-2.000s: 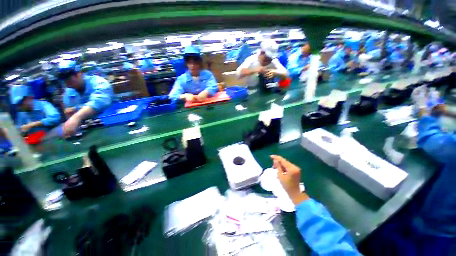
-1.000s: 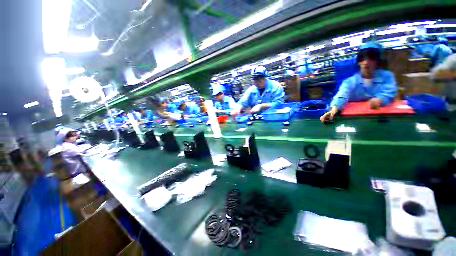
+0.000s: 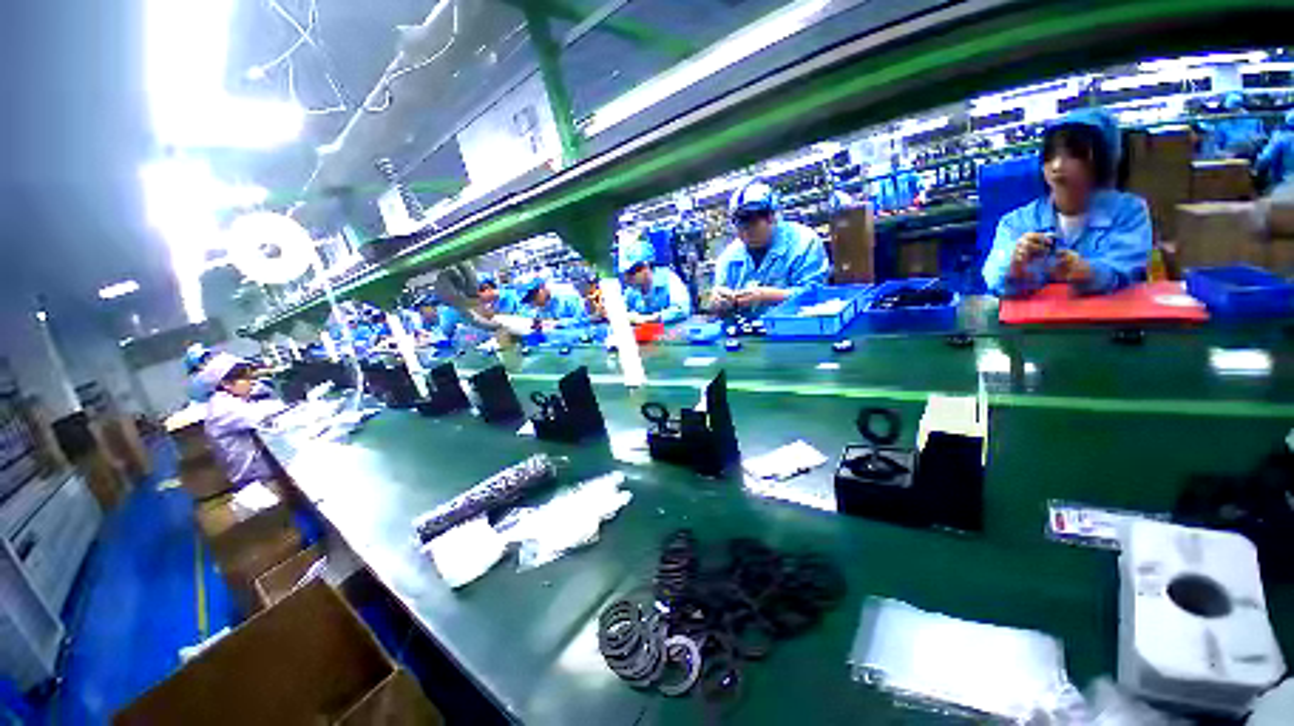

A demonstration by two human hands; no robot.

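Observation:
Neither of my hands is in the picture. Nearest in front of me, a loose heap of black rings lies on the green bench, some with silvery edges at its left. Right of it is a flat stack of whitish clear bags. At the right edge stands a thick white stack with a round hole, beside a small bag with red print. Filled bags at the bottom right are mostly cut off. An open black box with its lid upright holds a black round product with a ring.
A dark roll and crumpled clear plastic lie left on the bench. More open black boxes stand along the line. An open brown carton is below the left edge. Workers in blue sit opposite, one at a red mat.
The view has swung left from the white stack and bags to the rings and carton. My right hand, seen earlier near the white round pieces, has left the picture.

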